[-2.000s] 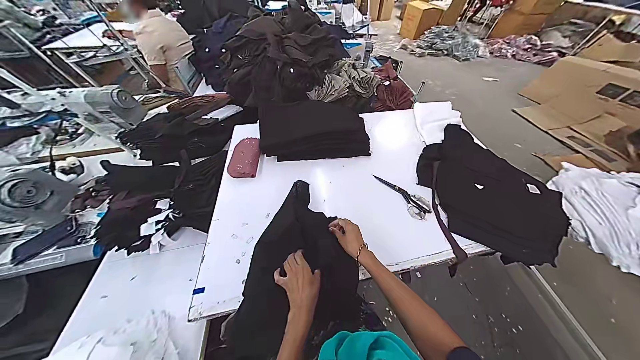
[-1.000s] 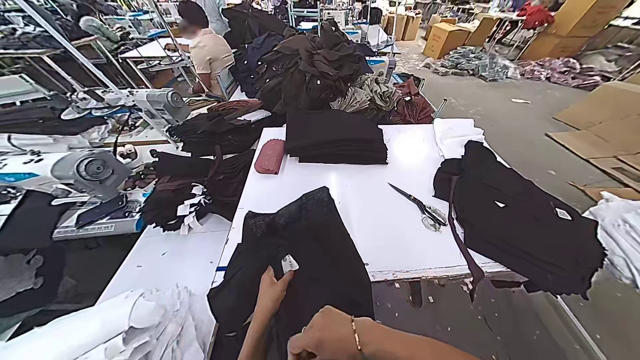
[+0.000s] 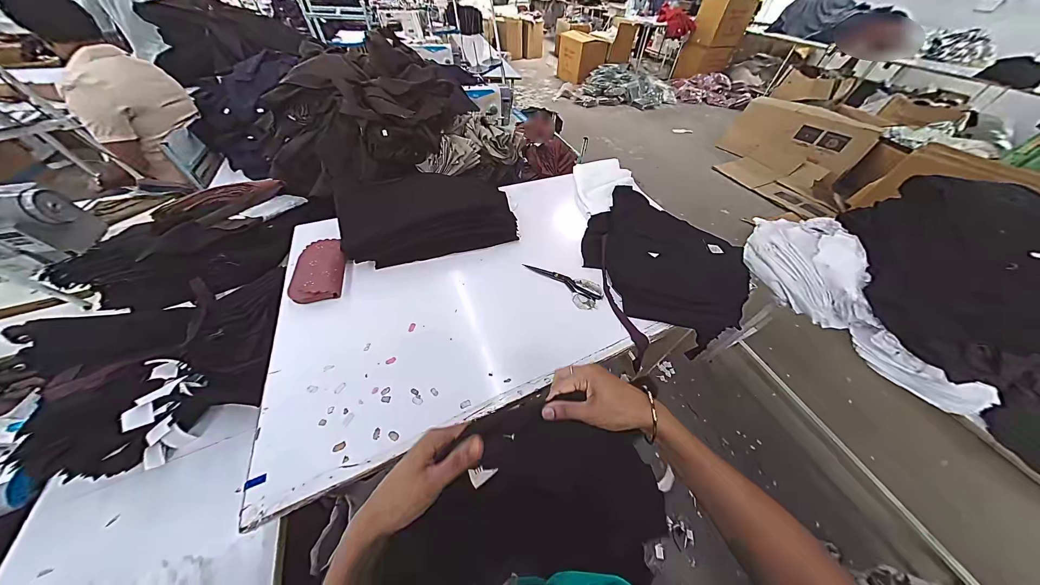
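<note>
My left hand [image 3: 418,483] and my right hand [image 3: 597,400] grip the upper edge of a black garment [image 3: 536,496], which hangs down in front of the near edge of the white table [image 3: 422,341]. Beside my left thumb a small white label shows on the cloth. A bracelet circles my right wrist. Black-handled scissors [image 3: 569,283] lie on the table beyond my right hand. Farther back are a stack of folded black cloth [image 3: 426,218] and a folded dusty-red piece [image 3: 318,271]. More black garments [image 3: 674,264] lie over the table's right corner.
Dark garments with white tags [image 3: 162,406] are heaped at the left, near a sewing machine [image 3: 49,211]. A large dark garment heap [image 3: 366,106] stands behind the table. A person [image 3: 126,106] is at the upper left. Flattened cardboard [image 3: 800,146] and white cloth [image 3: 821,284] lie at the right.
The black garment lay on the table in both earlier frames; now it is off the tabletop, held up by its edge in both hands at the near side. Small scraps on the tabletop are uncovered.
</note>
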